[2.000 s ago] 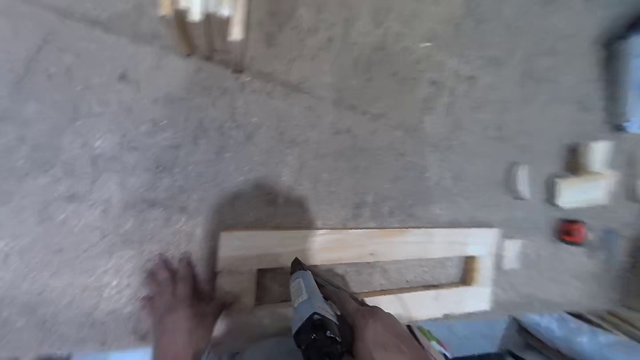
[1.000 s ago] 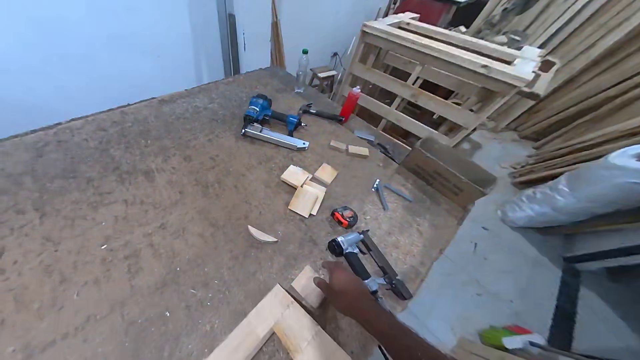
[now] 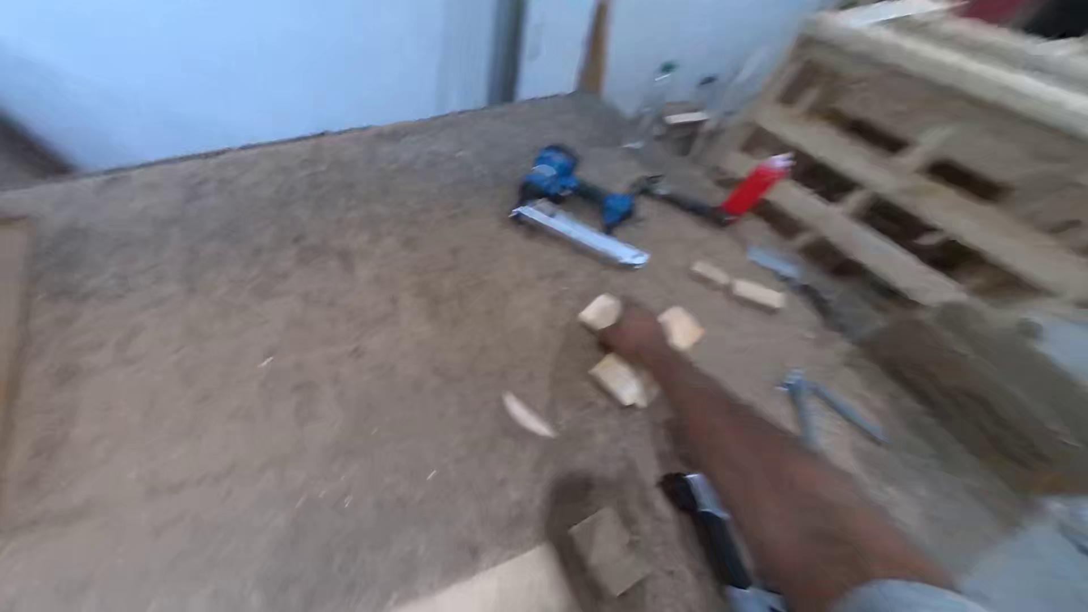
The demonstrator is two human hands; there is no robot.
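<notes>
My right hand (image 3: 633, 331) reaches in from the lower right, down among several small wood blocks. Its fingers touch one block (image 3: 600, 313); blur hides whether they grip it. Another block (image 3: 681, 328) lies to the right of the hand, and more blocks (image 3: 620, 381) lie just below it. Under my forearm, partly hidden, is a pneumatic nailer (image 3: 716, 531). Left of the nailer a square wood piece (image 3: 609, 551) lies by the end of a wooden board or frame (image 3: 501, 586). A curved wood offcut (image 3: 529, 416) rests nearby. My left hand is out of view.
A blue nail gun (image 3: 578, 208) lies farther back near a red bottle (image 3: 756, 187). Two small blocks (image 3: 756, 295), a metal hand tool with two handles (image 3: 829, 406) and a cardboard box (image 3: 969, 391) are on the right. A slatted wooden frame (image 3: 918, 170) stands behind them.
My right hand has moved from the wood piece by the frame's end to the group of blocks farther back. Two seconds ago it held a nailer over the frame. The view has swung.
</notes>
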